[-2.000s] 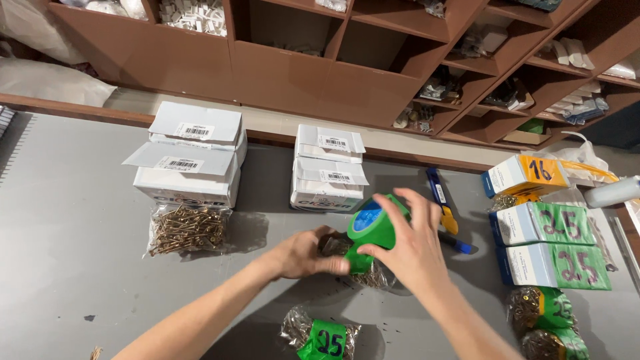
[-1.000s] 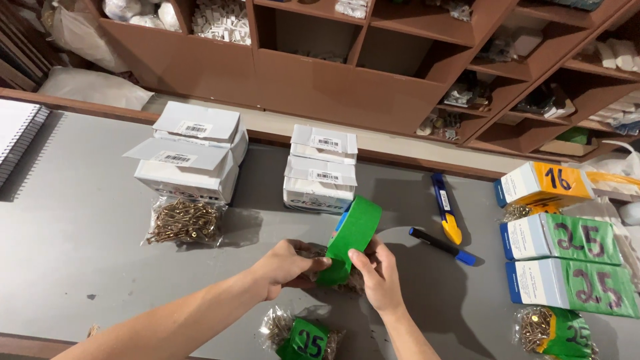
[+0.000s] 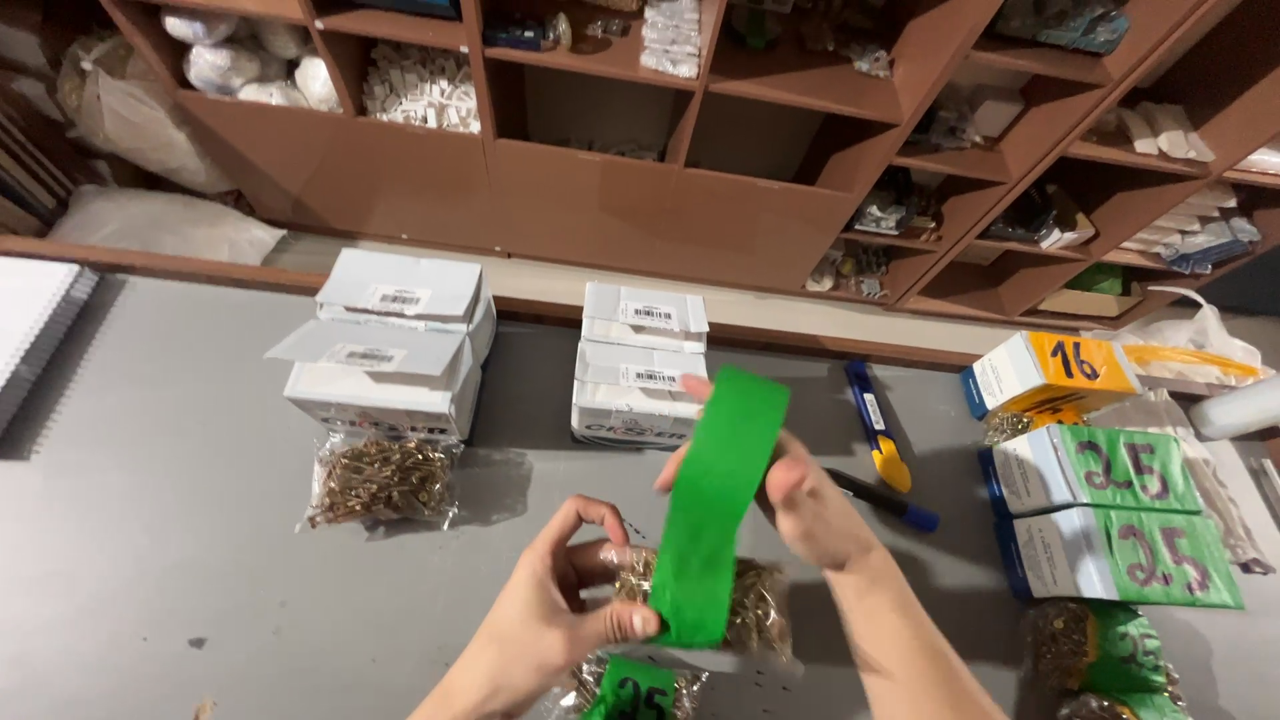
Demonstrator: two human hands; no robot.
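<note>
My left hand [image 3: 580,590] grips the left side of a clear plastic bag of screws [image 3: 762,610], its thumb on the end of a strip of green tape [image 3: 715,500]. The tape lies across the bag and runs up to my right hand [image 3: 810,500], which holds the roll, mostly hidden behind the strip. Below my left hand is another bag of screws with green tape [image 3: 630,690] marked 25. A black marker with a blue cap [image 3: 885,500] and a blue and yellow utility knife [image 3: 877,425] lie just right of my right hand.
White cardboard boxes [image 3: 640,390] and more boxes [image 3: 385,385] stand along the back, with a bag of screws [image 3: 385,483] before the left ones. At right are boxes taped green [image 3: 1130,470] and orange [image 3: 1085,370]. A spiral notebook [image 3: 35,330] lies left; brown shelves [image 3: 640,210] rise behind.
My right hand has moved up and away from the bag with the roll, and a longer stretch of green tape shows. My left hand stays at the bag.
</note>
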